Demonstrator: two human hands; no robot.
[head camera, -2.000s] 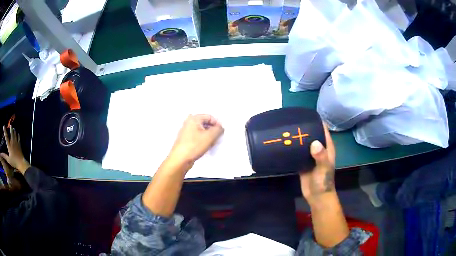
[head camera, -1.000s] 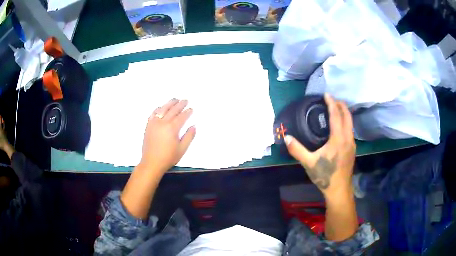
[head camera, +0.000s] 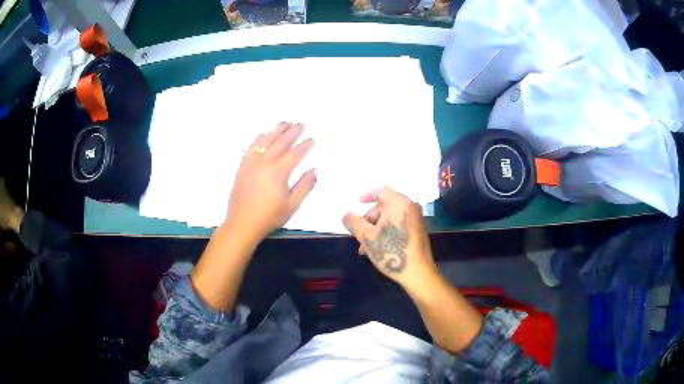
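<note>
A wide stack of flat white bags (head camera: 337, 112) lies on the green bench in front of me. My left hand (head camera: 268, 180) lies on the stack with its fingers spread. My right hand (head camera: 391, 231) is at the stack's front right edge, fingers curled; whether it pinches a bag cannot be told. A black speaker (head camera: 484, 176) stands right of the stack, its round logo disc and orange strap showing, touched by neither hand.
Bare black speakers (head camera: 124, 161) with orange straps stand at the left. Bulging bagged speakers (head camera: 585, 112) crowd the right. A pale rail (head camera: 337, 34) and retail boxes lie beyond. A person's arm (head camera: 11, 210) shows at far left.
My right hand has let go of the speaker, which now stands on the bench, and has moved left to the stack's edge. My left hand has opened flat on the stack.
</note>
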